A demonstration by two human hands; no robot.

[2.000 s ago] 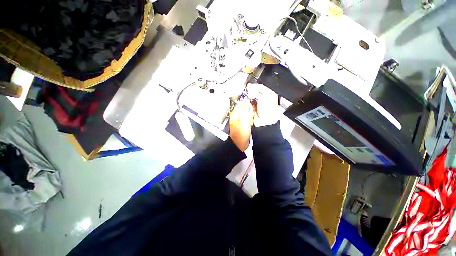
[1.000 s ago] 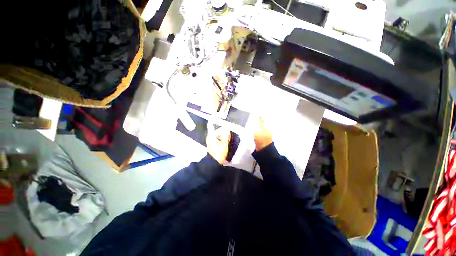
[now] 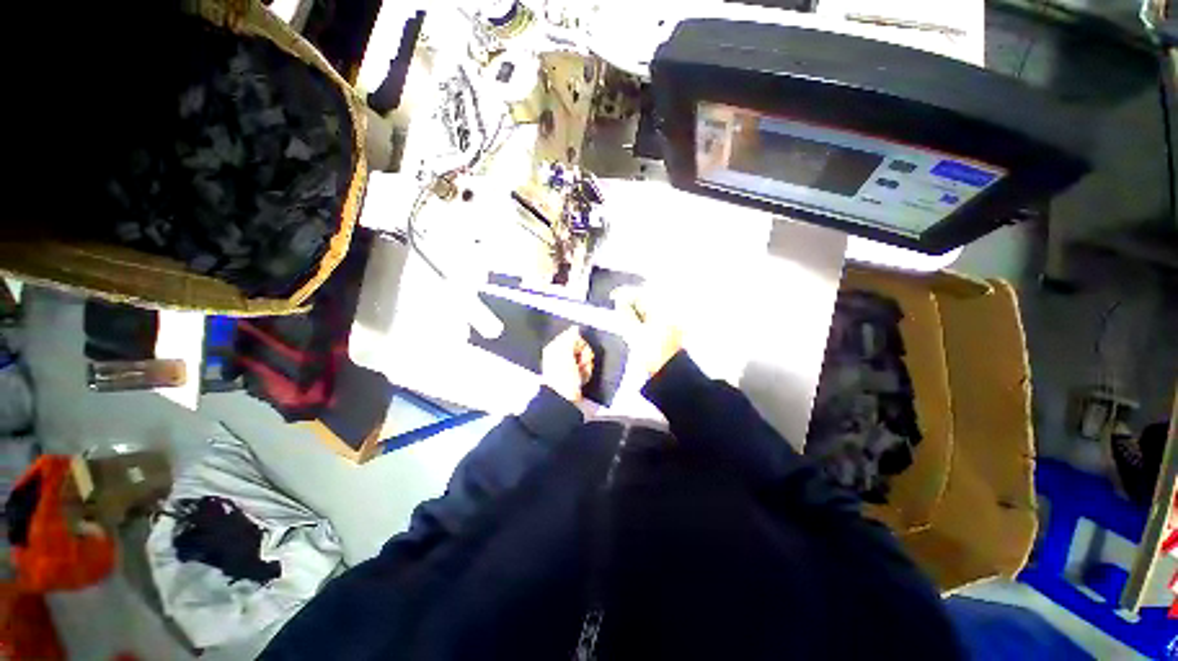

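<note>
My left hand (image 3: 567, 362) is on the white table (image 3: 743, 278) with its fingers at a dark fabric piece (image 3: 605, 367). My right hand (image 3: 650, 331) is just right of that piece, washed out by glare, so its fingers are hard to read. Another dark piece (image 3: 616, 285) lies beyond the hands, by a thin straight bar (image 3: 549, 302). The needle area (image 3: 576, 207) of the sewing head is farther beyond, with no hand at it.
The touchscreen panel (image 3: 827, 162) overhangs the upper right. A carton with dark pieces (image 3: 975, 413) stands at the right. A deep carton of dark pieces (image 3: 339, 213) stands at the upper left. A pale bag (image 3: 304, 549) lies on the floor, lower left.
Both hands have come back from the needle area towards my body and moved apart. Since one second ago the right hand has moved slightly nearer the bar. The camera view has shifted.
</note>
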